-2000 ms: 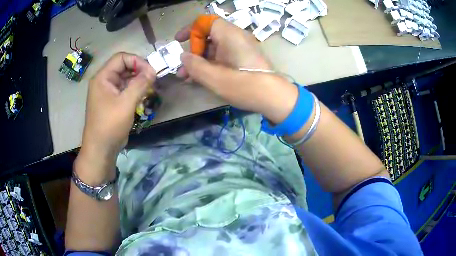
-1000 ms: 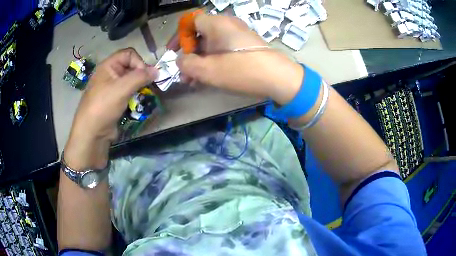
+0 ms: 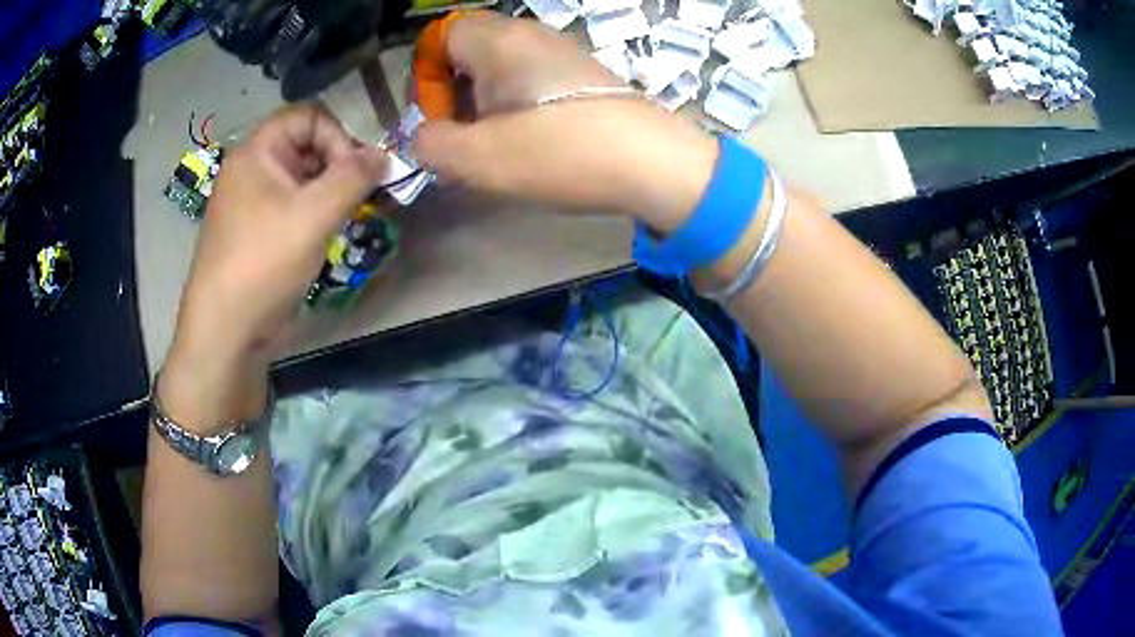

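Observation:
A small white plug housing [image 3: 408, 187] is between my two hands, close under the dark tip of the soldering iron [image 3: 377, 90]. A circuit board [image 3: 354, 259] with yellow, black and blue parts hangs just below it, beside my left hand. My left hand [image 3: 280, 199] pinches at the housing's left side, where a dark lead wire shows; its fingertips partly hide what they grip. My right hand [image 3: 510, 118], with an orange finger cot [image 3: 434, 69], holds the housing's right side.
A pile of white housings [image 3: 678, 50] lies at the top, with rows of them on cardboard [image 3: 871, 75] at right. Another circuit board [image 3: 194, 174] with red wires lies on the beige board at left. Black ribbed hose [image 3: 293, 37] is above my hands. A rack of boards [image 3: 992, 326] stands at right.
The housing has turned and is now more covered by my right hand, which has moved slightly left and up. The circuit board below has come more into view.

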